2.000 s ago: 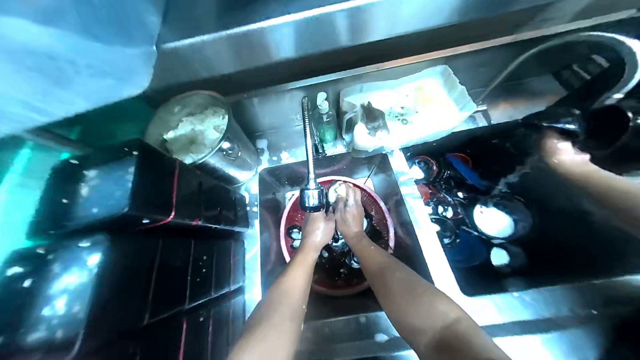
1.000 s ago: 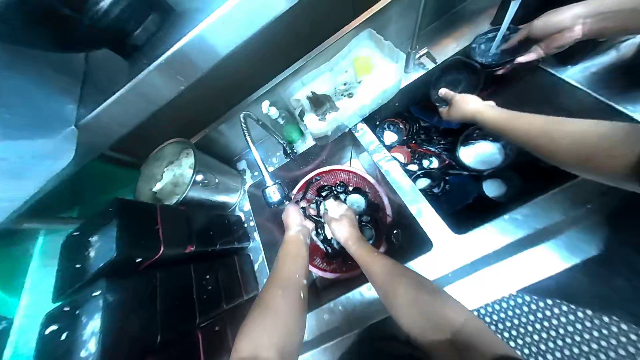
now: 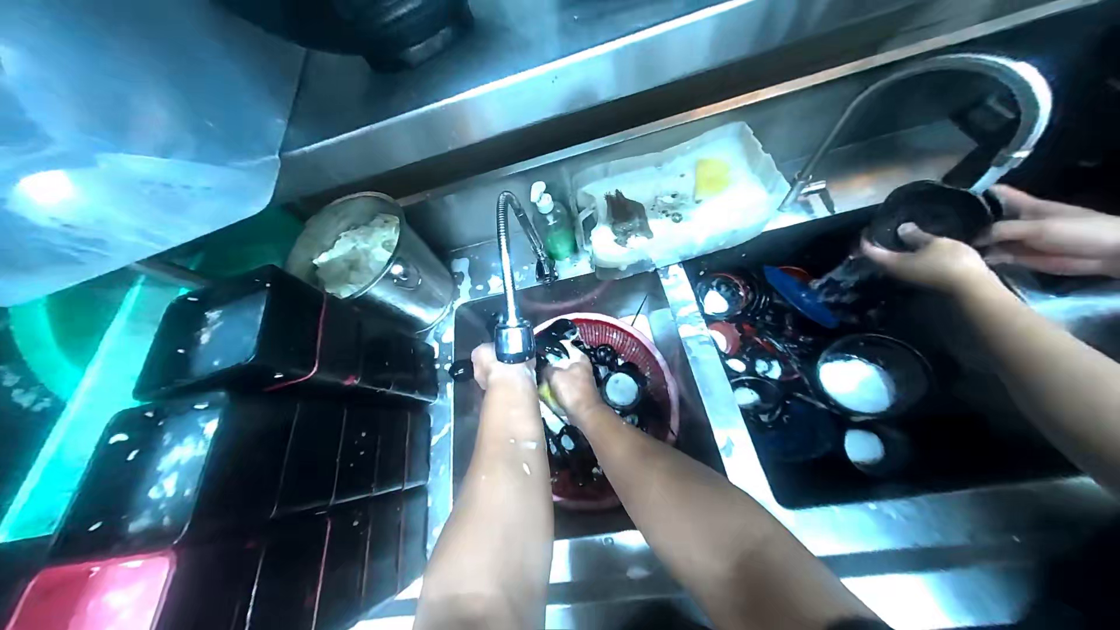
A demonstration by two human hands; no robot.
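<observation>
A red plastic colander [image 3: 661, 363] holding black glossy dishes or utensils and a white-looking round piece [image 3: 621, 389] sits in the left sink basin. Over its left rim is my left hand [image 3: 494, 363], partly hidden by the faucet's spray head [image 3: 514, 339]; a small dark rounded piece [image 3: 461, 370] shows beside it, and its grip is unclear. My right hand [image 3: 570, 378] is inside the colander, its fingers against a dark glossy piece [image 3: 558, 332]. Something yellow-green [image 3: 551, 398] shows beneath that hand. Whether the fingers are closed on anything cannot be told.
Another person's hands [image 3: 941, 258] hold a dark bowl [image 3: 932, 210] under the right faucet, above a basin [image 3: 962, 437] of dishes. Stacked black containers [image 3: 297, 341] and a metal pot [image 3: 420, 271] stand left. Behind are a green soap bottle [image 3: 556, 227] and a white tray [image 3: 752, 206].
The view has turned and shifted. My left hand has moved left, from the colander's contents to its rim. The other person's dark bowl is now under the right faucet's stream.
</observation>
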